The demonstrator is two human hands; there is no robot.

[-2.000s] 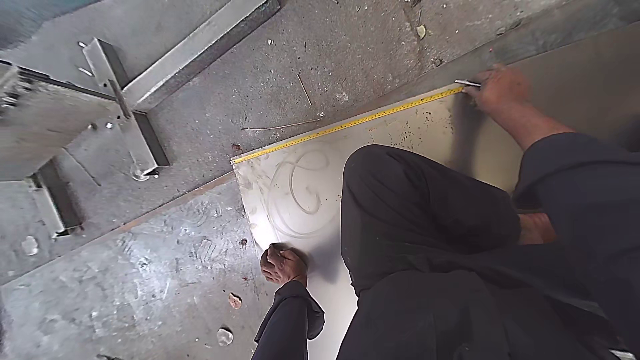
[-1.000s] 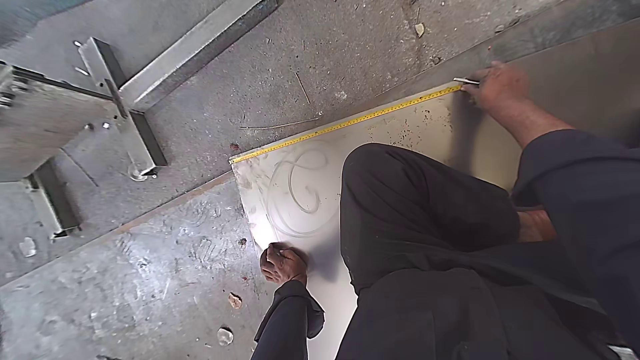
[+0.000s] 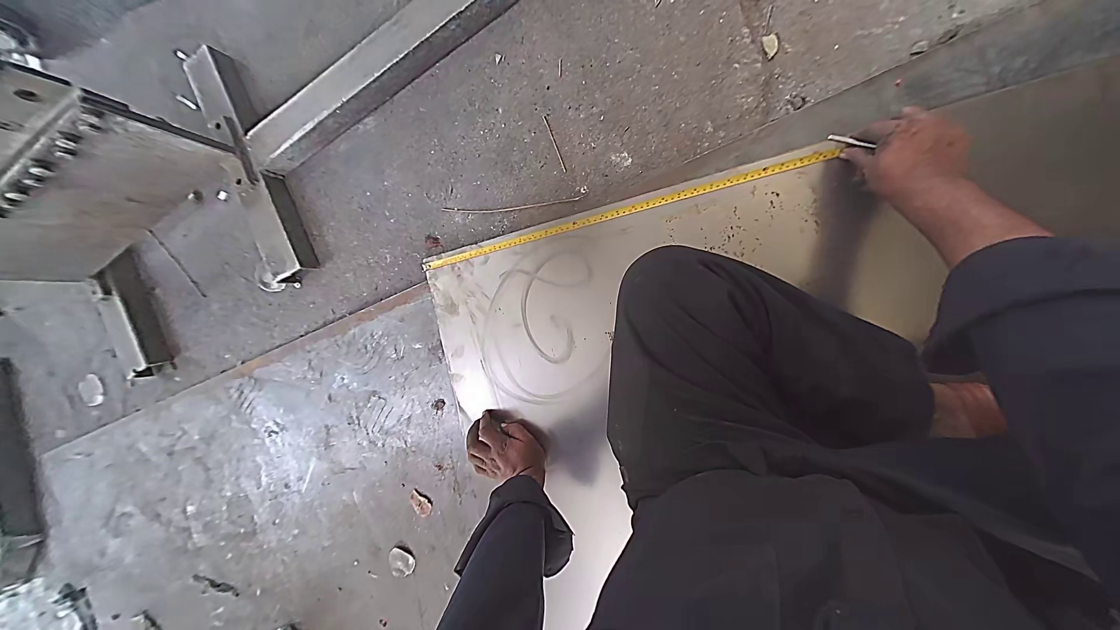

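A yellow tape measure blade (image 3: 639, 208) lies along the upper edge of a flat metal sheet (image 3: 560, 341), from the sheet's left corner to my right hand. My right hand (image 3: 919, 153) is on the sheet at the blade's far end, holding a thin pale marking stick (image 3: 850, 141) between its fingers. Whether it also grips the blade or a tape case is hidden. Near the sheet's left edge, my left hand (image 3: 507, 448) rests with curled fingers around a dark rounded object (image 3: 477, 433), mostly hidden by the hand. Swirl marks and brown specks show on the sheet.
A steel frame with a flat plate (image 3: 114, 184) stands at the upper left, beside a long steel bar (image 3: 367, 79). A larger worn steel plate (image 3: 262, 437) lies left of the sheet, with small stone-like bits (image 3: 402, 561) on it. My bent knee (image 3: 691, 350) covers part of the sheet.
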